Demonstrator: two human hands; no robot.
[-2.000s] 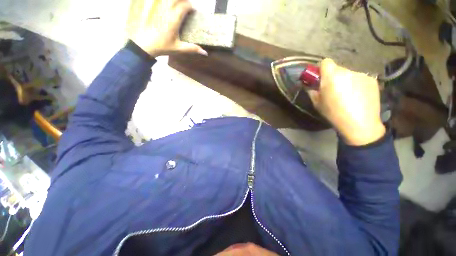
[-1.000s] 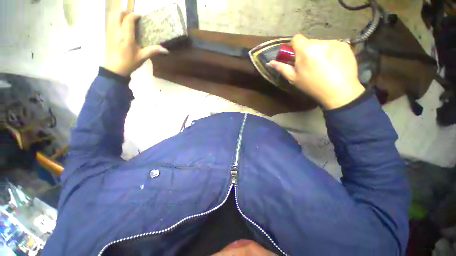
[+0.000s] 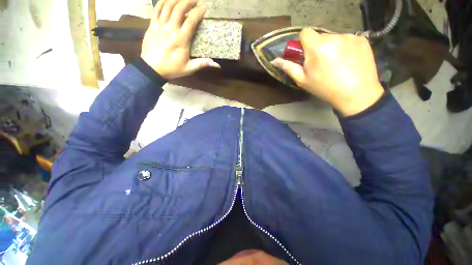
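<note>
A brown garment panel (image 3: 233, 85) lies flat across the table, with a narrow black seam strip (image 3: 121, 33) along its left part. My left hand (image 3: 173, 44) is on the left end of the speckled grey-beige block (image 3: 217, 40), which rests on the panel; the thumb lies along its near edge. My right hand (image 3: 336, 67) is closed around the red handle of the steam iron (image 3: 269, 52). The iron's tip points left, a short gap from the block. The soleplate is over the panel, its underside hidden.
A ribbed hose (image 3: 392, 21) curves behind the iron. Brown pieces (image 3: 414, 57) with dark edges lie at the right. A yellowish wooden strip (image 3: 85, 52) stands along the left of the table. Dark clutter is beyond the left table edge.
The block and my left hand sit further right on the panel, close to the iron. The panel's left end with its black strip now shows. My right hand still holds the iron.
</note>
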